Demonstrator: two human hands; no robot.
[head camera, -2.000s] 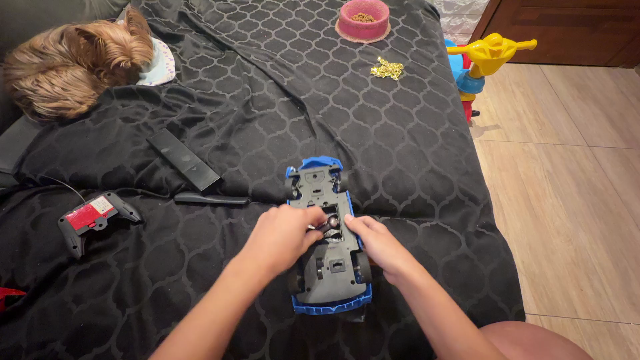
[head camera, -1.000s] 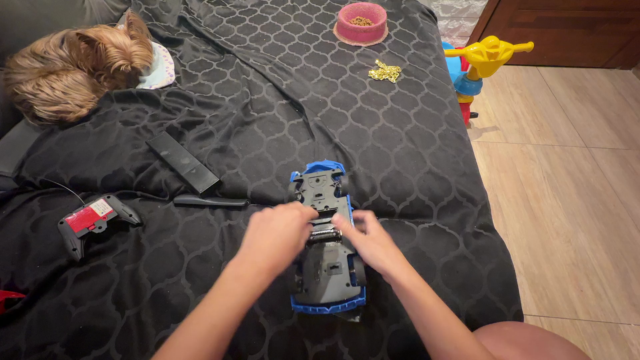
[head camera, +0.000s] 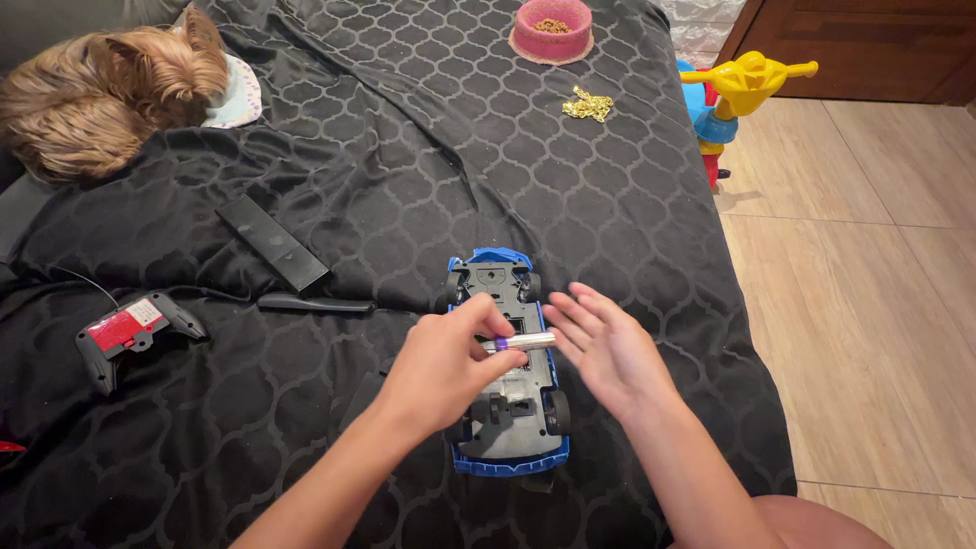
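Observation:
A blue toy car (head camera: 511, 457) lies upside down on a black patterned cloth, its dark underside and wheels facing up. Between the thumb and fingers of my left hand (head camera: 450, 366) is a silver and purple cylindrical battery (head camera: 528, 341), held just over the middle of the car. The battery compartment is partly hidden by that hand and the battery. My right hand (head camera: 610, 351) is beside the car's right side, palm turned up and fingers apart, holding nothing; its fingers are close to the battery's end.
A toy remote controller (head camera: 126, 328), a black remote control (head camera: 272, 242) and a long black object (head camera: 316, 304) lie to the left. A dog (head camera: 99, 99) is curled up at upper left. Farther back are a gold chain (head camera: 588, 104) and a pink food bowl (head camera: 552, 42). A yellow-handled ride-on toy (head camera: 743, 82) stands beyond the cloth's edge.
A battery now shows in my left hand, lifted over the car. My right hand has moved away from the car's underside and opened. The car stays upside down in about the same place.

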